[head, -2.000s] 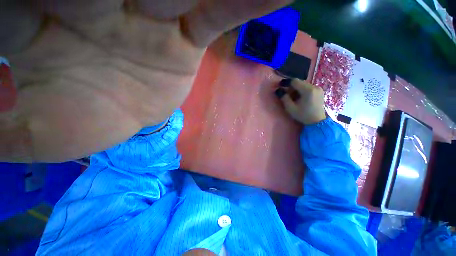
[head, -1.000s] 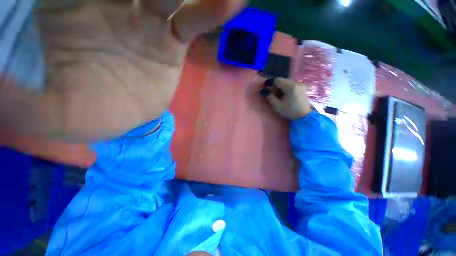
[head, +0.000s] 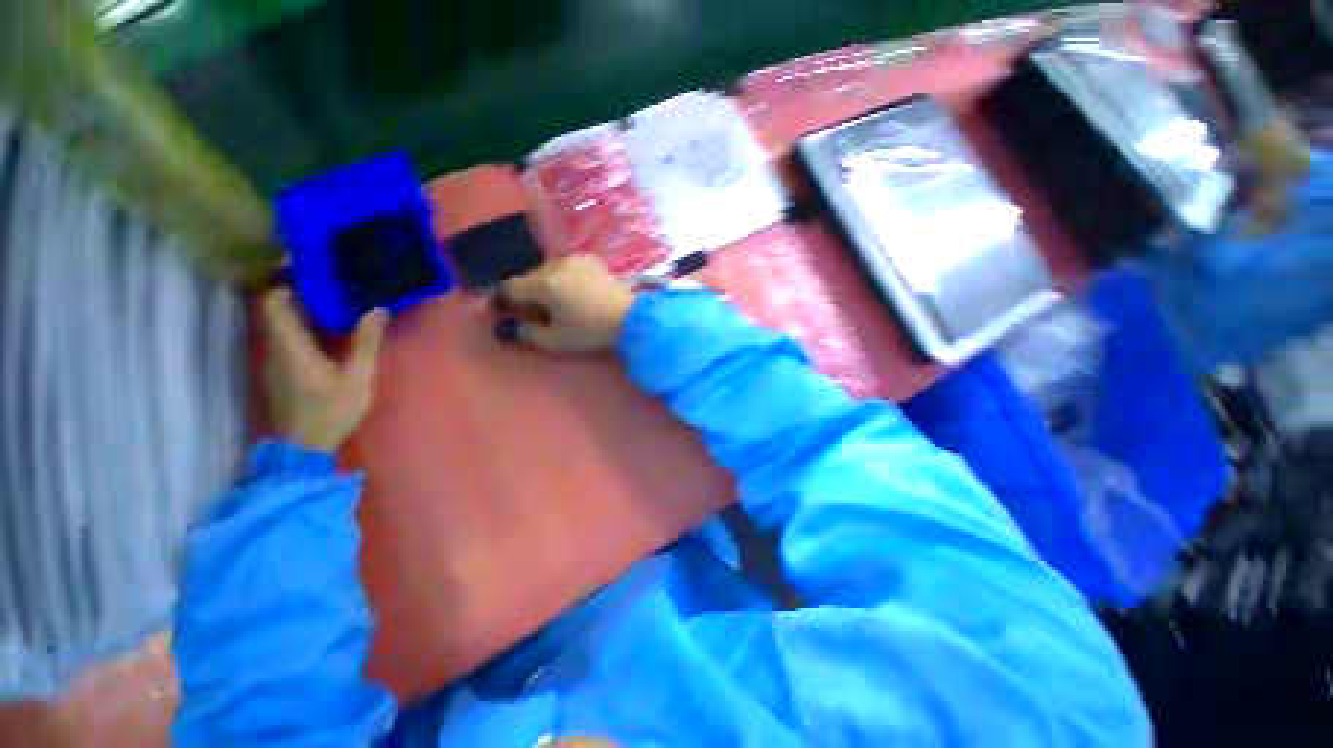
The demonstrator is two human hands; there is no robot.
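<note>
The blue small parts bin (head: 325, 219) with dark contents stands at the back left of the red mat. My left hand (head: 314, 383) is at its near side, thumb and fingers apart, fingertips at or close to the rim; touching cannot be told. My right hand (head: 582, 304), with black finger cots, rests over the mat just in front of the black pad (head: 497, 252), fingers curled. Whether it pinches something small is too blurred to tell.
A tall stack of white foam sheets (head: 117, 395) stands at the left. Behind and right of my right hand lie a red-speckled sheet (head: 597, 202) and a dotted white sheet (head: 709, 168). Further right are a finished unit (head: 943, 227), a second unit (head: 1133, 124) and another person's hand (head: 1275, 158).
The view has swung right. My left hand has moved from close before the camera down to the blue bin. My right hand remains near the black pad. The left stack and another person now show.
</note>
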